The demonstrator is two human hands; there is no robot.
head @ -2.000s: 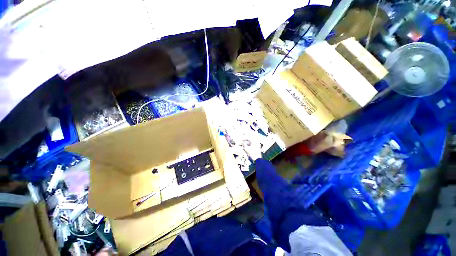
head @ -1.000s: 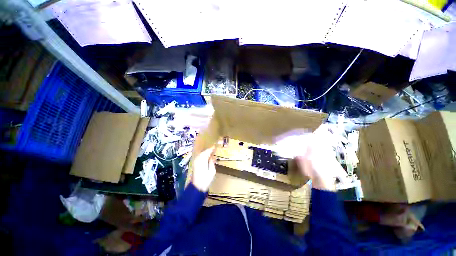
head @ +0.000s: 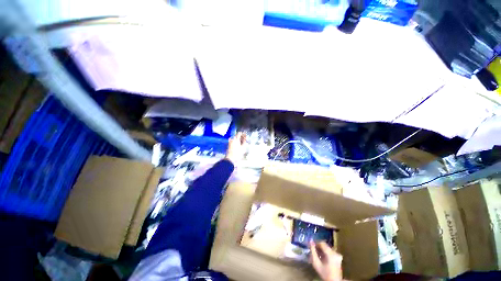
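The open brown carton (head: 233, 241) stands in front of me with its flaps raised. A black unit (head: 311, 233) with small round marks lies in the insert inside it, and small white pieces (head: 256, 218) lie at the carton's left inside. My right hand (head: 325, 260) is over the front edge of the black unit, its fingertips close together; whether it grips anything cannot be told. My left hand (head: 235, 149) reaches to the bench back, at a bin of small clear parts (head: 256, 136); it is blurred and its fingers are unclear.
Closed printed cartons (head: 434, 232) stand at the right. Flat cardboard (head: 101, 203) leans at the left, beside a blue crate (head: 46, 156) and a slanted metal post (head: 88, 99). White sheets (head: 263, 71) hang from the shelf. A thin white cord (head: 360, 159) loops over the back bins.
My left hand has gone from the carton's left side to the back bin. My right hand is now low at the black unit. The white blur over the carton is gone. The view has shifted.
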